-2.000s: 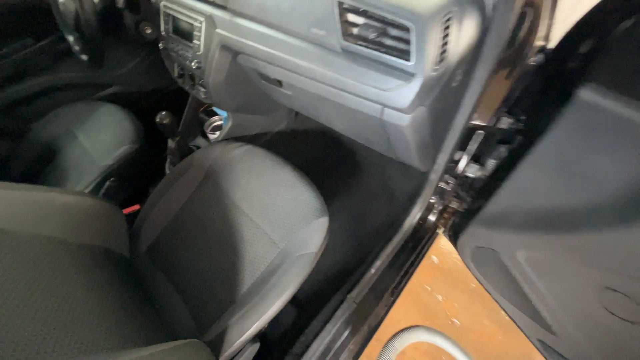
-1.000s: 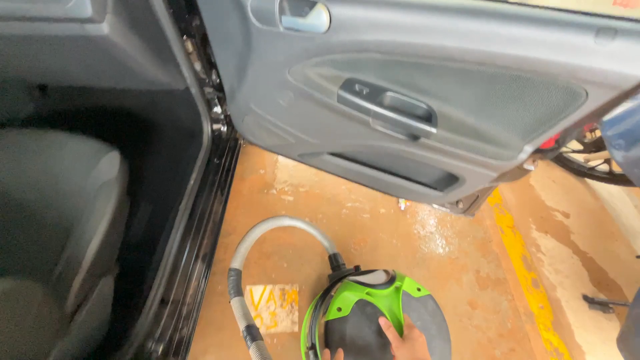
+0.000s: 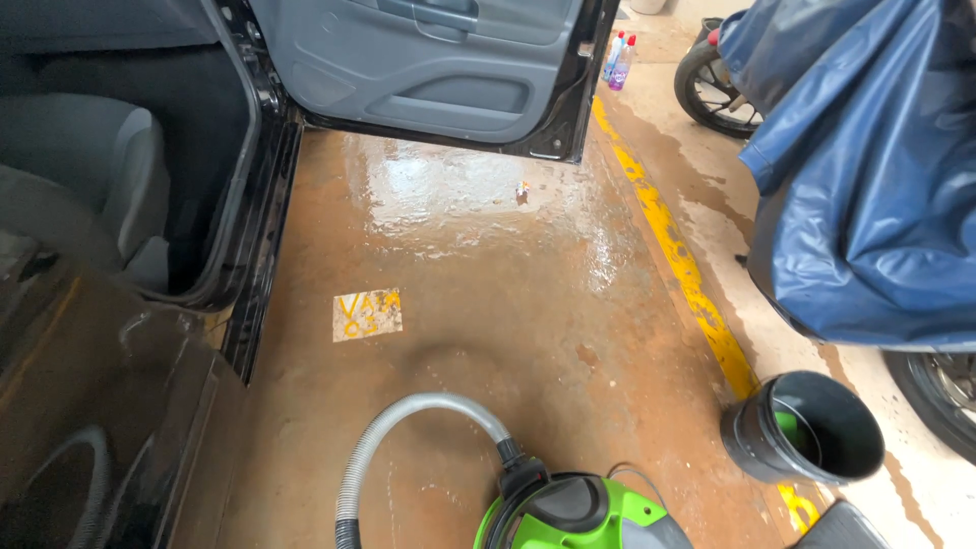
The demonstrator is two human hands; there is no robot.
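Neither of my hands is in the view now. A green and black canister vacuum cleaner (image 3: pixel 587 511) stands on the wet floor at the bottom edge, its lower part cut off. Its grey corrugated hose (image 3: pixel 404 415) arches up from a black connector and runs down out of view on the left. The front door (image 3: pixel 427 76) of the dark car hangs open, its grey trim panel facing me. Inside the car the grey seat (image 3: pixel 114 168) shows at the left.
A black bucket (image 3: pixel 747 435) with something green inside stands at the right by the yellow floor line (image 3: pixel 679 259). Beyond it is a motorcycle under a blue cover (image 3: pixel 862 198). Two bottles with red caps (image 3: pixel 621 69) stand near the door's outer edge. The black door sill (image 3: pixel 267 259) runs along the left.
The view has swung from the car's interior to the floor and shifted back. One second ago hands showed at the vacuum's top; now neither shows. The bucket has come into view.
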